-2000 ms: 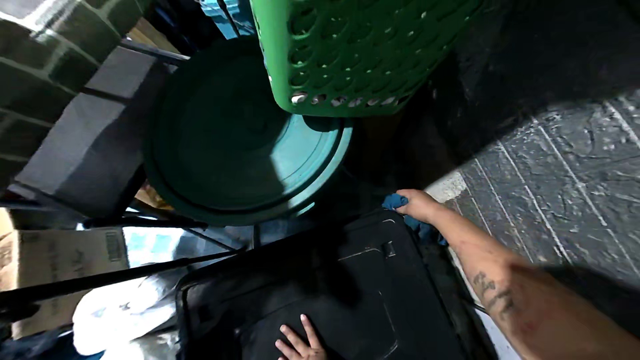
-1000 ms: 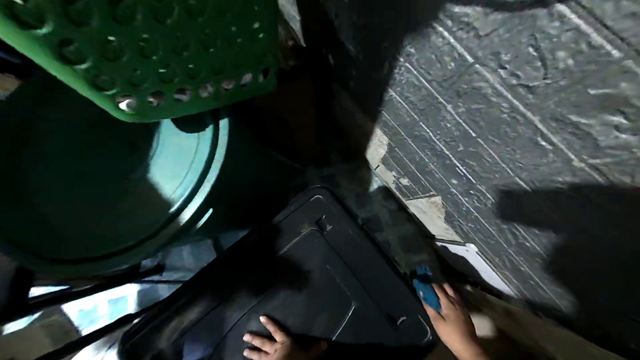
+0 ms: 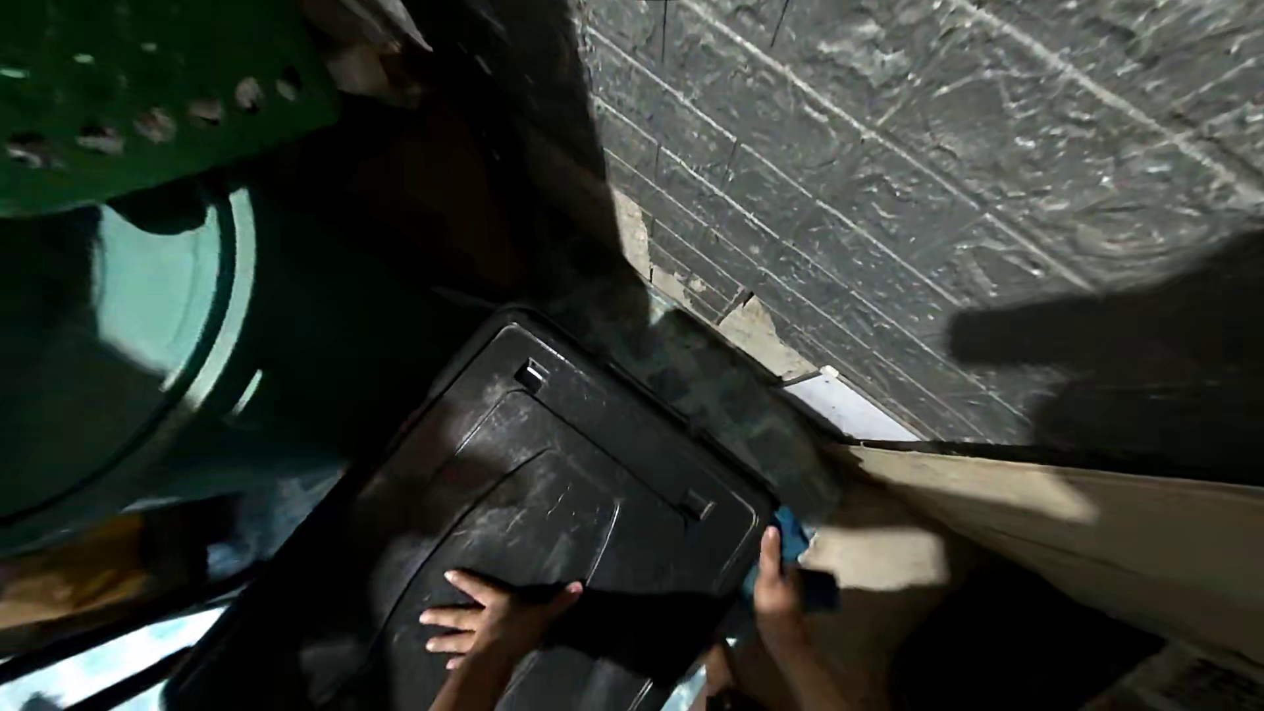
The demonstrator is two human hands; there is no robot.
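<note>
A black plastic storage box lid (image 3: 583,494) lies tilted across the lower middle of the view. My left hand (image 3: 494,617) rests on its top with the fingers spread and nothing held. At the lid's right corner, my right hand (image 3: 775,583) holds a blue cloth (image 3: 790,538) against the edge. Part of the cloth is hidden behind the fingers and the lid.
A green plastic basket with holes (image 3: 148,99) sits over a large teal round tub (image 3: 178,296) at the left. A dark brick-patterned wall (image 3: 889,197) runs along the right. A white flat piece (image 3: 849,405) stands at its foot.
My right hand, with the blue cloth, has moved along the lid's edge from its far corner to the nearer right corner. The left hand stays on the lid. The view has swung right.
</note>
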